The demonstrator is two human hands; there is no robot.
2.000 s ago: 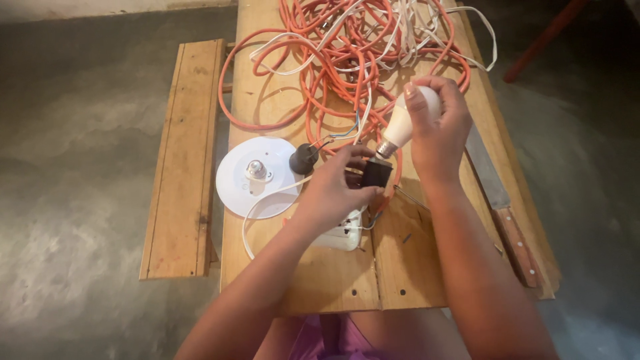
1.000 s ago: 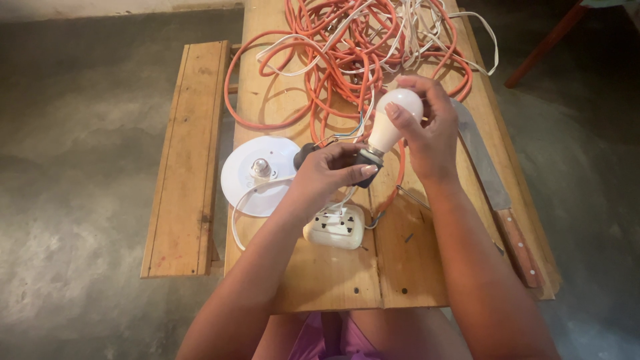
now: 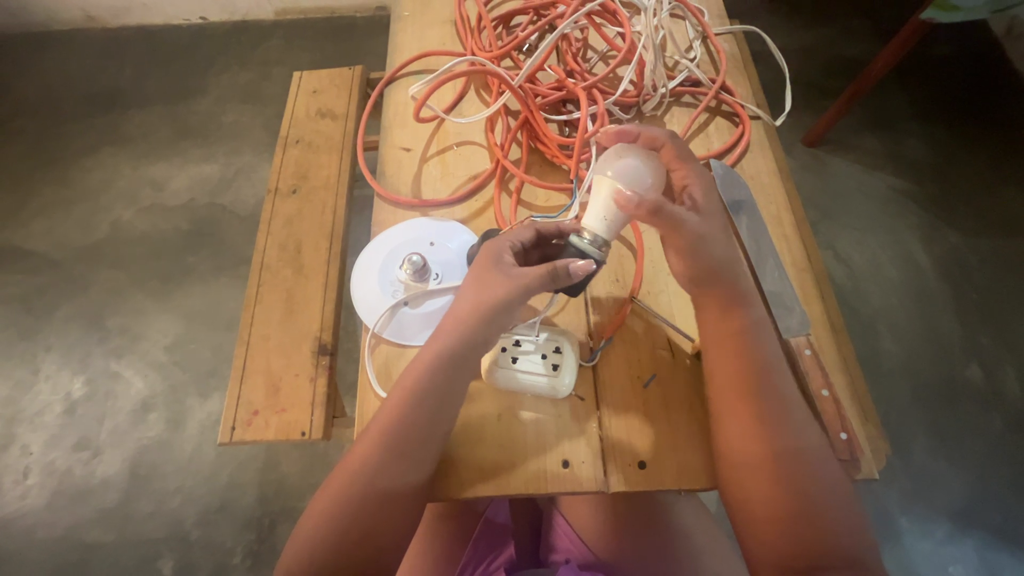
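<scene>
My left hand (image 3: 532, 268) grips a black bulb socket (image 3: 582, 276) over the middle of the wooden table. In my right hand (image 3: 676, 204) is a white light bulb (image 3: 610, 196), held around its globe, with its metal base at the mouth of the socket. How deep the base sits in the socket cannot be told. Below the socket lies a white outlet box (image 3: 534, 364) with a white cord going up from it. To the left, partly behind my left hand, a round white disc-shaped lamp (image 3: 412, 308) lies with its screw base up, beside a dark round object.
Tangled orange cable (image 3: 552, 104) and white cord (image 3: 656, 60) cover the table's far part. A large knife (image 3: 764, 264) with a wooden handle lies along the right edge. Near my right forearm is a thin metal rod (image 3: 666, 324). A wooden bench (image 3: 296, 256) stands at the left.
The bulb and socket, which met at an angle two seconds ago, now line up more closely. My left hand has shifted, and the outlet box it partly covered shows more fully.
</scene>
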